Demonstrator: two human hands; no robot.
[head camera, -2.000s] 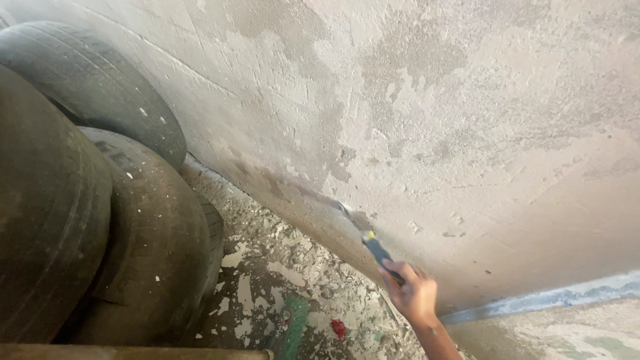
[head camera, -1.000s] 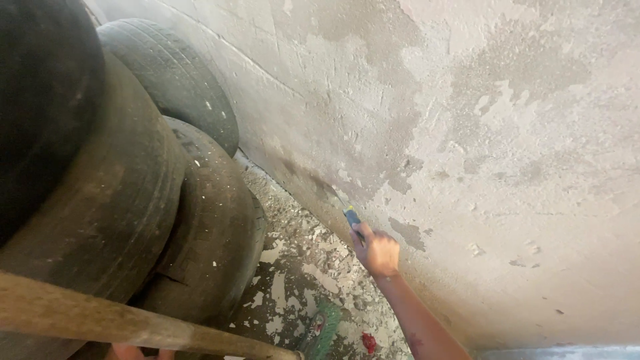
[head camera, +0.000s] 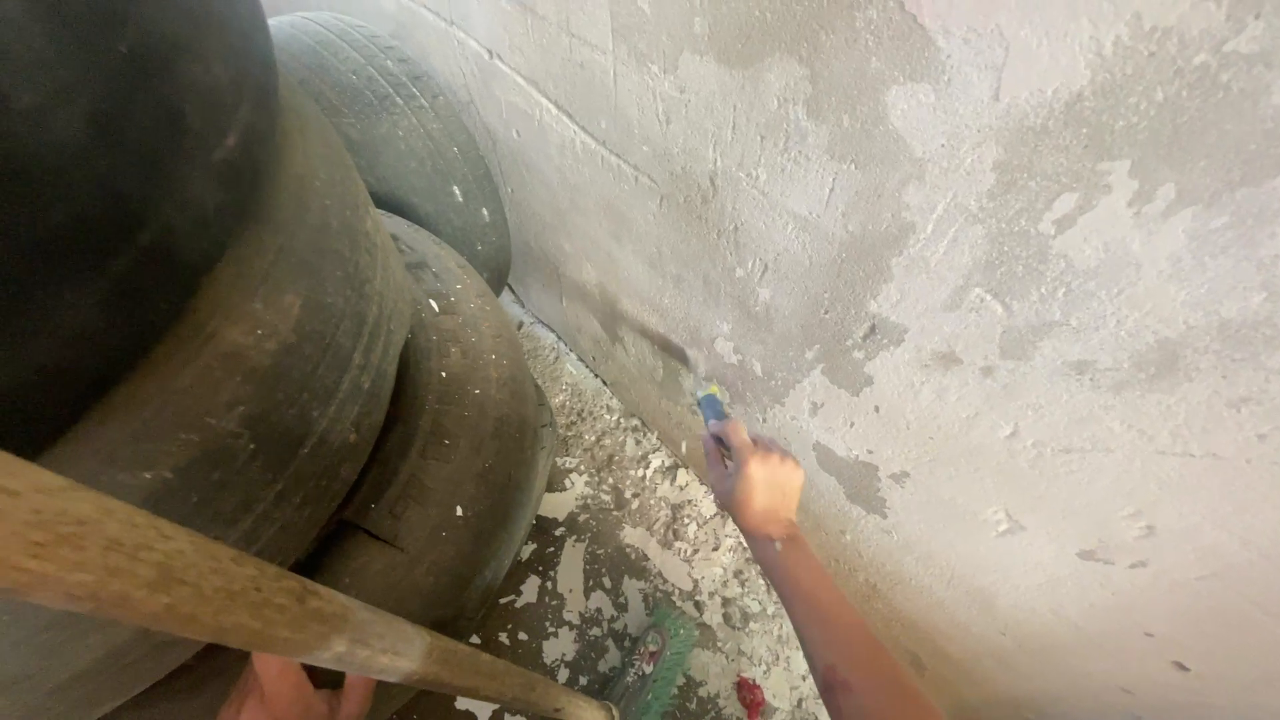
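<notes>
My right hand is closed around the blue and yellow handle of a scraper, whose blurred blade end is at the lower part of a wall with peeling paint. At the bottom left, my left hand shows only in part, its fingers against the underside of a long wooden pole. The pole runs from the left edge down to a broom with green bristles on the floor. Whether the left fingers grip the pole cannot be told.
Several worn tyres are stacked at the left, close to the wall. Paint flakes cover the floor along the wall's foot. A small red object lies beside the broom head.
The wooden pole shows more fully than two seconds ago, and my left fingers have come into view beneath it. My right hand still holds the scraper at the wall. The view has shifted left.
</notes>
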